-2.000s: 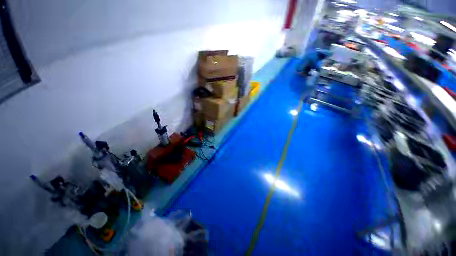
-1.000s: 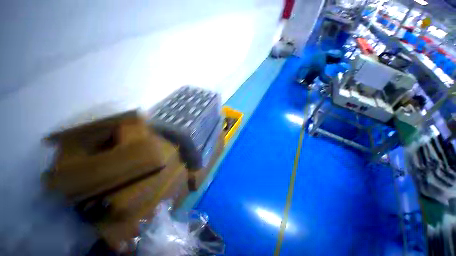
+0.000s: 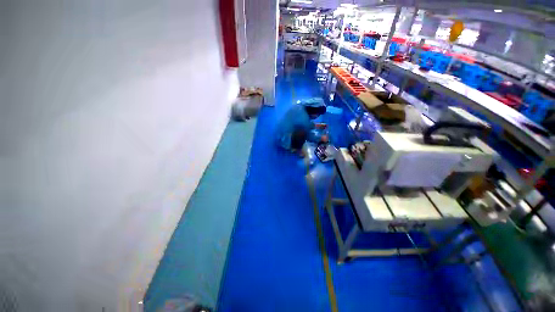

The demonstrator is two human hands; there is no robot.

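Neither of my hands shows for certain. At the bottom edge, left of the middle, a small pale, blurred patch [image 3: 185, 303] shows, cut off by the frame; I cannot tell what it is. Nearest in front of me on the right stands a white machine [image 3: 420, 164] on a pale metal frame, with a black hose or cable arched over its top. Ahead, a person in blue [image 3: 295, 125] crouches low beside a scale-like dark and silver item [image 3: 325, 152] and pale, blurred bags [image 3: 319, 177].
A white wall [image 3: 109, 134] runs along the left, above a green floor strip [image 3: 204, 213]. The blue floor has a yellow line [image 3: 321, 244]. An open brown carton [image 3: 384, 105] and orange-red crates [image 3: 348, 80] stand behind the machine. Long benches [image 3: 462, 91] run along the right.
The view has moved forward along the aisle. The stacked cartons, grey trays and yellow bin on the left have left the picture. The machine and the crouching person are closer; the clear bag below is almost gone.
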